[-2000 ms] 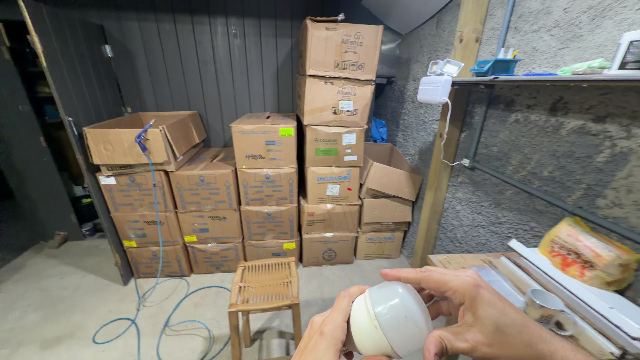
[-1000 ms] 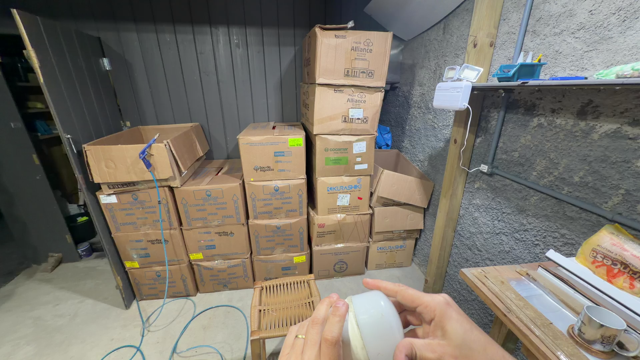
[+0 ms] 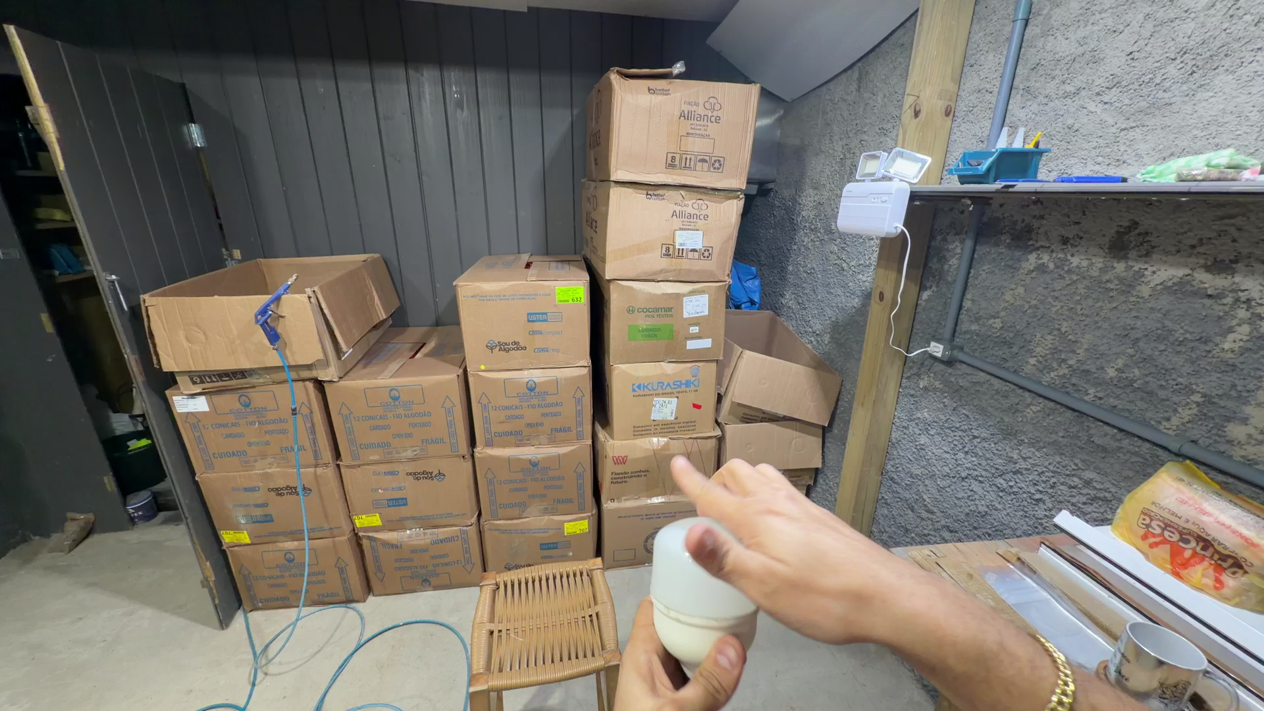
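A white, rounded object like an LED light bulb point(image 3: 699, 583) is held upright at the lower middle of the view. My left hand point(image 3: 676, 667) grips its lower, cream part from below, the thumb across the front. My right hand point(image 3: 780, 548) is at the bulb's upper right side, thumb against or just before the frosted dome and the other fingers stretched out to the upper left; whether it presses on the dome cannot be told. A gold chain bracelet point(image 3: 1055, 671) is on the right wrist. The bulb's base is hidden in my left hand.
A woven stool point(image 3: 545, 622) stands just ahead. Behind it are stacked cardboard boxes point(image 3: 531, 415). A blue air hose point(image 3: 296, 494) trails over the floor from a blow gun point(image 3: 267, 316). At right, a wooden bench point(image 3: 948, 578) holds a mug point(image 3: 1155, 662) and a plastic bag point(image 3: 1185, 533).
Earlier both hands were around the tilted bulb. Now it is upright, my left hand is below it, and my right hand has opened out over its upper side.
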